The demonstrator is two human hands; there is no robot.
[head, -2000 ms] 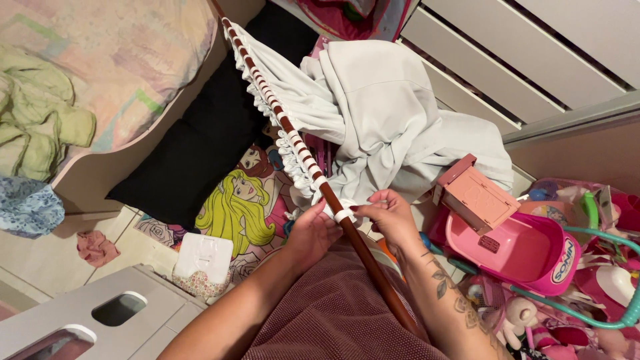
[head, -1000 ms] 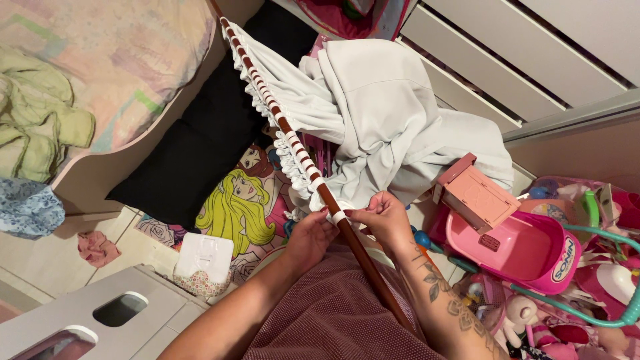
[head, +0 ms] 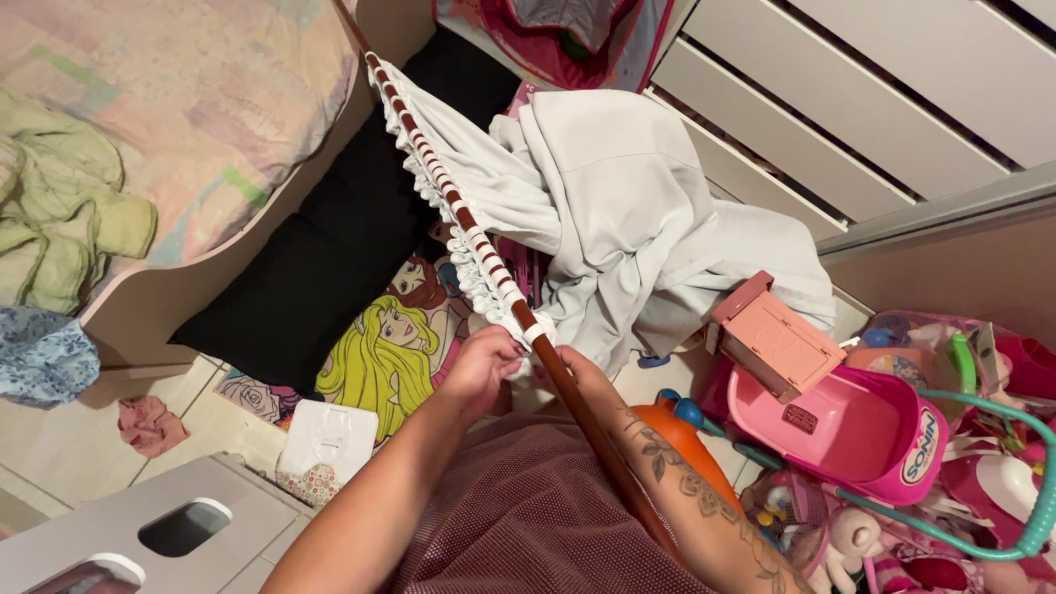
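A dark brown curtain rod (head: 569,384) runs from beside my right forearm up to the top left. Many white rings (head: 441,177) encircle it, and from them a pale grey curtain (head: 619,173) hangs and lies heaped on the floor. Just left of the rod, my left hand (head: 487,363) pinches the curtain's gathered white heading (head: 478,280) near the lowest ring. My right hand (head: 582,371) is on the rod's other side, its fingers partly hidden behind the rod; what they grip cannot be made out.
A black cushion (head: 297,280) and a princess-print mat (head: 388,346) lie beside the bed (head: 206,124). A pink toy cart (head: 833,437) bears a pink toy cabinet (head: 775,338), with toys heaped around it. White slatted furniture (head: 767,99) stands at the upper right, a grey piece (head: 190,528) at lower left.
My hands have shifted slightly around the lowest ring; the right hand now sits lower, its fingers behind the rod. An orange object has come into sight beside my right forearm.
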